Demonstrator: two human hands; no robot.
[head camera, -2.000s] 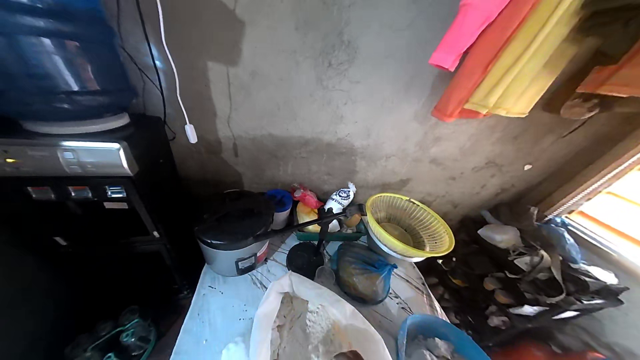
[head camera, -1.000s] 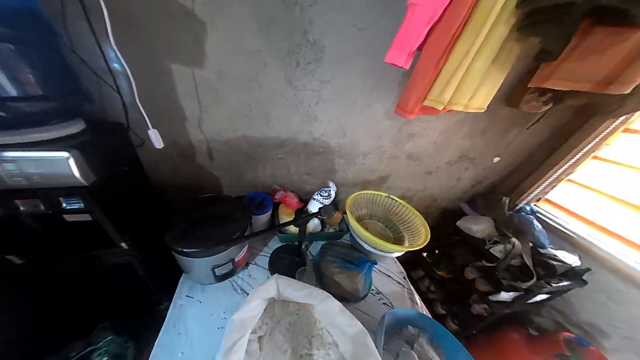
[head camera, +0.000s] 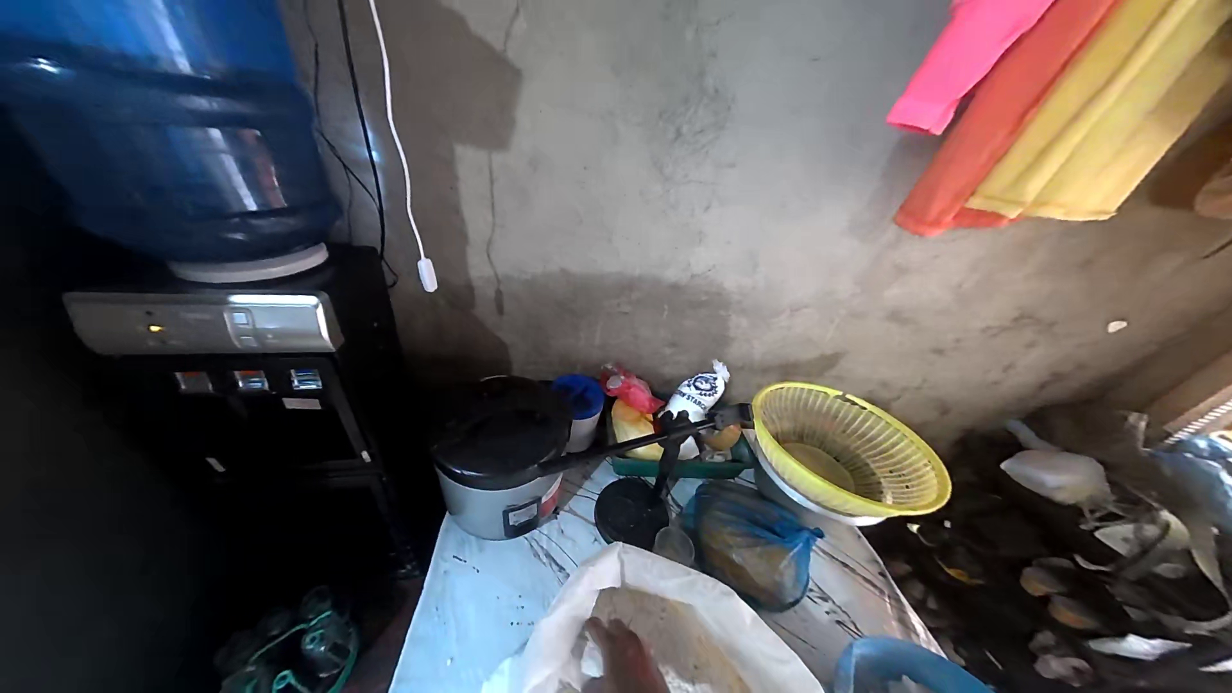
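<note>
A hand, which looks like my right hand (head camera: 624, 658), reaches into an open white sack (head camera: 770, 651) at the bottom centre. Its fingers point up and left, over or against a pale, powdery-looking content (head camera: 688, 630). The hand is blurred and cut off by the frame's lower edge, so whether it holds anything is unclear. My left hand is not in view. Just behind the sack lie a knotted blue plastic bag (head camera: 756, 549) with something brownish inside, a small clear cup (head camera: 674, 545) and a round black utensil (head camera: 630, 512).
A rice cooker (head camera: 500, 462) stands on the marble-patterned table (head camera: 452, 597), near a green tray (head camera: 683, 469) of packets and a yellow basket (head camera: 852, 448) in a white bowl. A blue basin (head camera: 900, 664) is at lower right. Left is a water dispenser (head camera: 207, 322); clothes (head camera: 1049, 125) hang upper right.
A hand now shows inside the sack, where none was seen one second ago. Two seconds ago a small brown part, perhaps a hand, showed at the sack's lower edge.
</note>
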